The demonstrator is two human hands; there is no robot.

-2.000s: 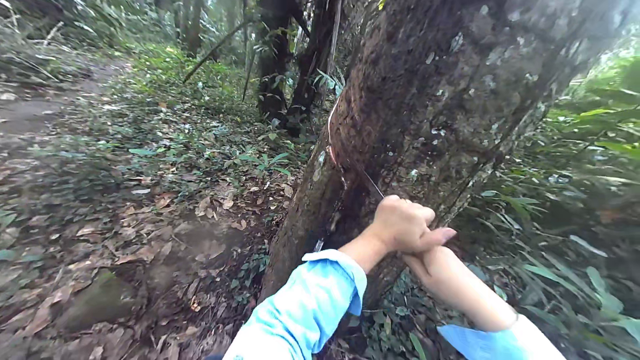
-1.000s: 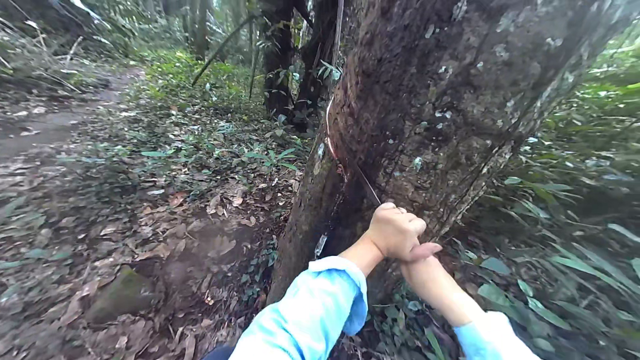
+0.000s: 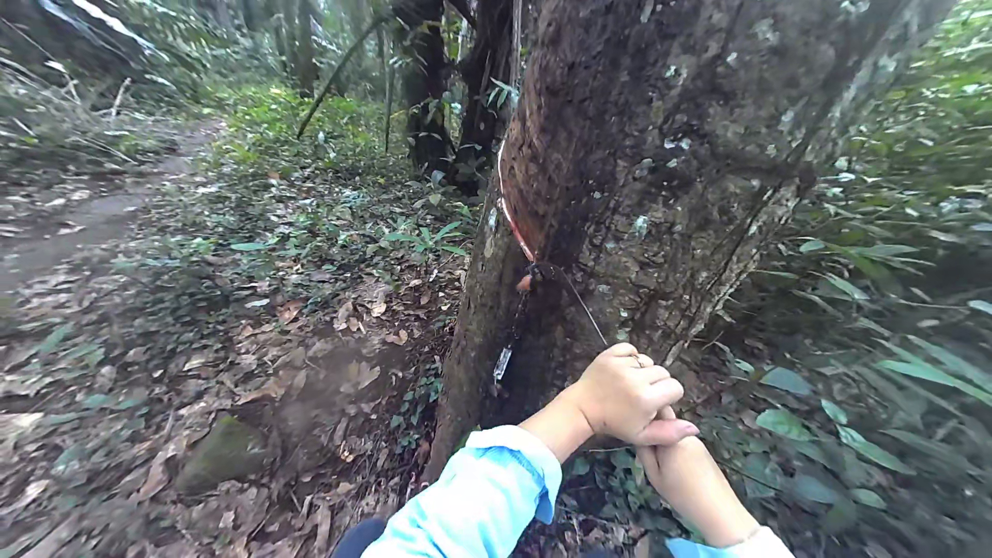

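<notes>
A large tree trunk [image 3: 643, 178] with rough, lichen-spotted bark leans across the middle and right. Along its left side runs a narrow, fresh tapping cut [image 3: 513, 225], white above and reddish lower down. My left hand [image 3: 632, 391] is closed around a thin-shafted tool [image 3: 585, 306], whose far end reaches the bark near the cut's lower end. Its handle is hidden in my grip. Below and against it is my right hand [image 3: 663, 453], its fingers mostly covered, apparently on the same handle. An orange-brown bit [image 3: 525, 284] sits under the cut, above a small metal spout [image 3: 502, 364].
Leaf litter [image 3: 310, 387] and a mossy stone [image 3: 225, 453] lie left of the trunk. A dirt path [image 3: 101, 217] runs at the far left. Darker trunks [image 3: 426, 93] stand behind, and leafy plants [image 3: 852, 442] grow close on the right.
Both hands have moved slightly down and to the right with the tool. The orange-brown bit now shows distinctly below the cut's lower end.
</notes>
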